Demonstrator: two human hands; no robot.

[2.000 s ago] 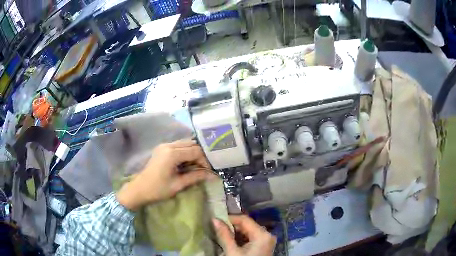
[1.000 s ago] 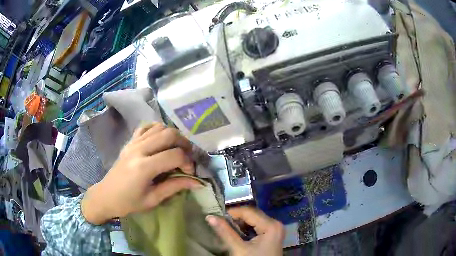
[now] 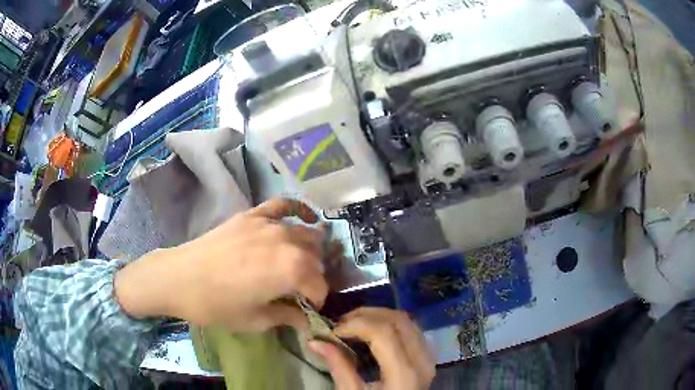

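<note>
My left hand (image 3: 236, 270) grips the upper edge of the cloth, left of and below the machine head. My right hand (image 3: 385, 346) pinches the same folded edge between thumb and fingers near the bottom of the view. The olive-green fabric piece (image 3: 248, 358) hangs below my left hand. A grey-brown garment panel (image 3: 179, 190) lies bunched on the table behind my left wrist. The overlock machine (image 3: 316, 145) stands ahead. Its presser foot and needle area (image 3: 366, 240) shows with the cloth edge away from it.
A blue tray (image 3: 499, 286) with lint and thread trimmings lies below the head. Beige pieces (image 3: 670, 99) hang at the right. Striped cloth (image 3: 190, 110) lies at the left, with a cut-piece pile (image 3: 68, 217) beside the table. Tension dials (image 3: 499, 137) line the machine's front.
The view has moved closer to the machine. The cloth edge has come away from the foot towards me. My left hand has moved down over the edge, nearer my right hand.
</note>
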